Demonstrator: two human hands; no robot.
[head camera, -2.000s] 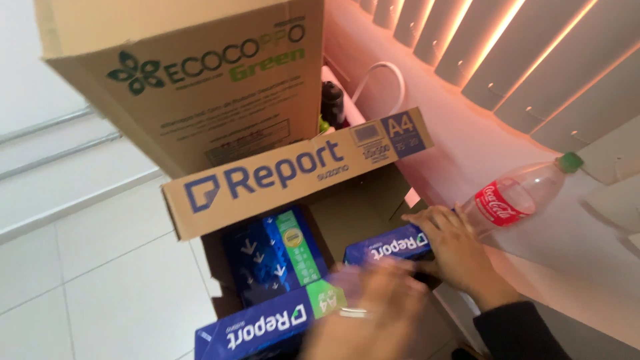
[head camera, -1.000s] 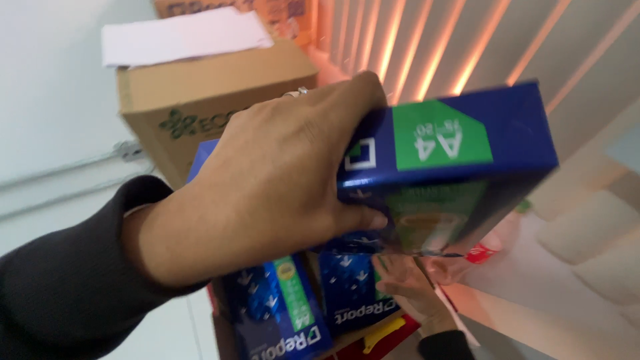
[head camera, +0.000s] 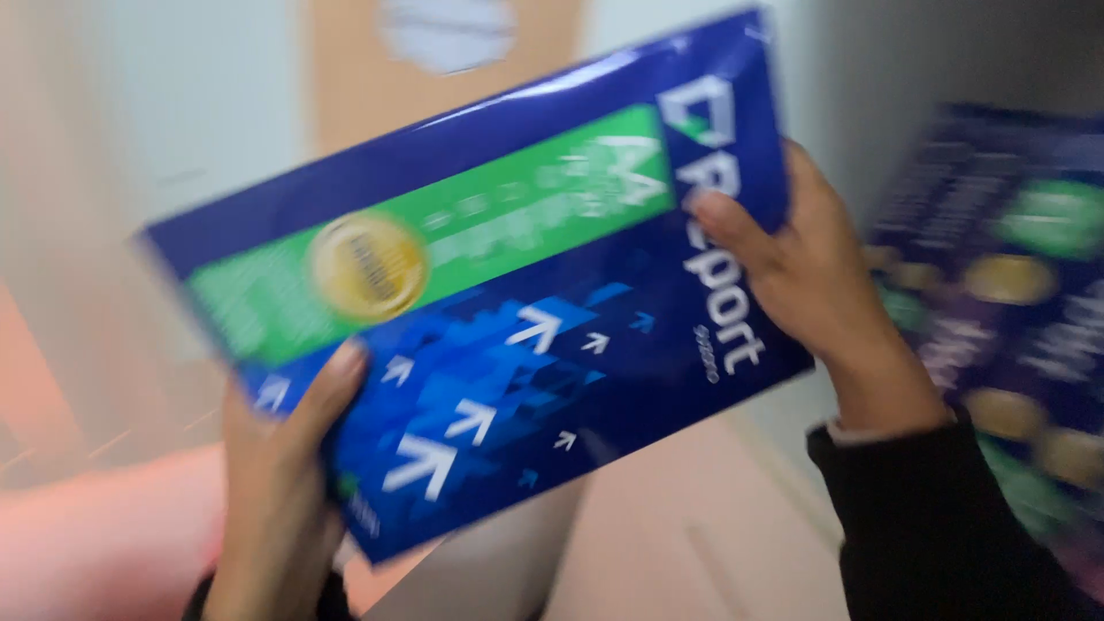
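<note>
A blue and green Report A4 paper ream (head camera: 517, 293) is held up in front of me, tilted so that its right end is higher. My left hand (head camera: 289, 466) grips its lower left end, the thumb lying on the front face. At the other end my right hand (head camera: 802, 259) holds it, thumb across the printed brand name and fingers behind the edge. The fingers behind the ream are hidden.
At the right, blurred, stand dark packages (head camera: 1018, 285) with green and gold round marks. A brown panel (head camera: 354, 78) with a white round piece (head camera: 448, 30) is behind the ream. Below lies a pale, blurred surface (head camera: 690, 517).
The view has swung away from the cardboard boxes and blinds. One second ago one hand held a ream above the box; now both hands hold a ream with its broad face towards me.
</note>
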